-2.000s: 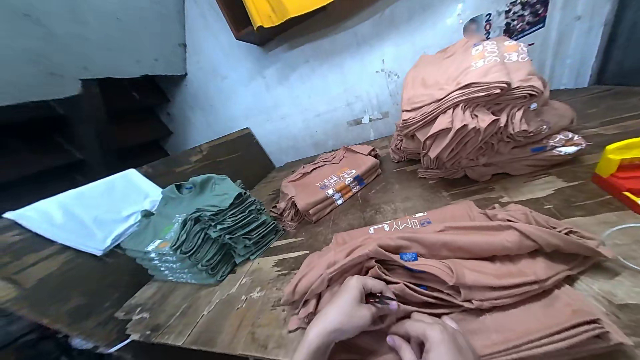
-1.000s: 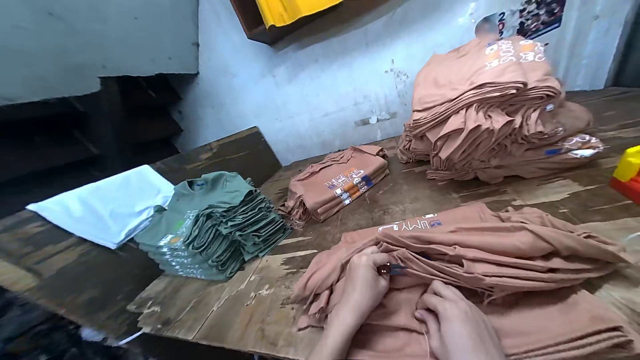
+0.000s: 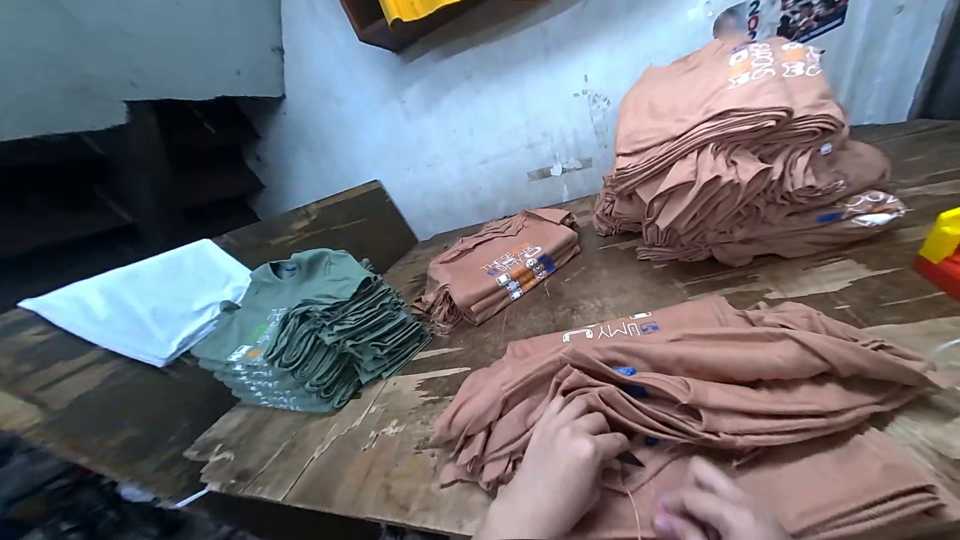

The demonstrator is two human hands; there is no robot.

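Note:
In the head view a stack of salmon-coloured T-shirts (image 3: pixel 675 375), with printed fronts and blue neck labels, lies folded back in layers at the lower right. My left hand (image 3: pixel 574 457) rests on its near side, fingers curled round a small dark pointed tool (image 3: pixel 630 458) whose tip shows past the fingertips. A pale loose thread (image 3: pixel 636 504) hangs down between my hands. Just right of it, my right hand (image 3: pixel 709 502) is bent low over the lower shirts; it is blurred, and whether it pinches the thread is unclear.
A stack of green T-shirts (image 3: pixel 315 330) and a folded white cloth (image 3: pixel 150 300) lie at left. A small salmon shirt pile (image 3: pixel 502 266) sits mid-table, a tall one (image 3: pixel 735 150) behind at right. A red and yellow object (image 3: pixel 941 251) is at the right edge of the wooden table (image 3: pixel 360 450).
My left hand has gone from the folds near the blue labels down to the near side of the stack. The upper shirt layers lie differently, with the blue labels showing again.

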